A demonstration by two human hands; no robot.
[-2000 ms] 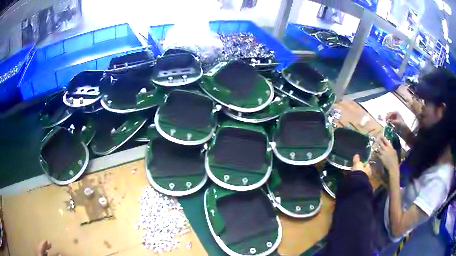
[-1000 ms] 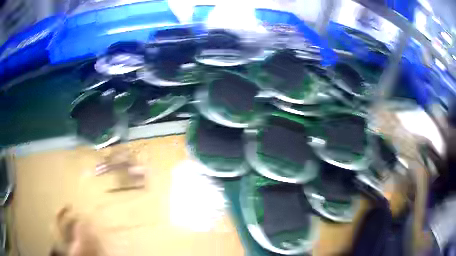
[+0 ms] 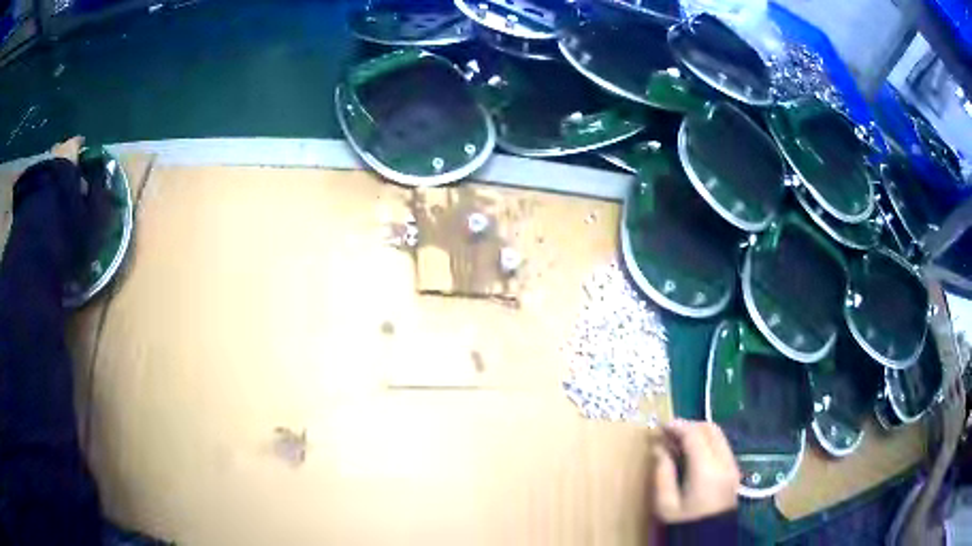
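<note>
My left hand [image 3: 70, 149] is at the far left edge, mostly hidden by its dark sleeve, with fingers at the top end of a green housing [image 3: 107, 229] with a pale rim. My right hand [image 3: 698, 469] is at the lower right, fingers curled, at the near edge of a pile of small silvery fasteners [image 3: 616, 347]; whether it holds any is hidden. A worn brown pad [image 3: 458, 256] lies in the middle, with a few round silvery fittings [image 3: 478, 222] on and beside it.
Overlapping green housings [image 3: 794, 288] are heaped at the right and back, one [image 3: 416, 117] behind the pad. The tan cardboard cover [image 3: 245, 320] meets a grey rail [image 3: 256, 155] and green surface [image 3: 213, 80]. A blue crate with silvery parts [image 3: 799, 69] is at the upper right.
The view has swung left, so the pad, pile and housings appear further right. My left arm now shows at a housing at the left. A hand shows beside the fastener pile.
</note>
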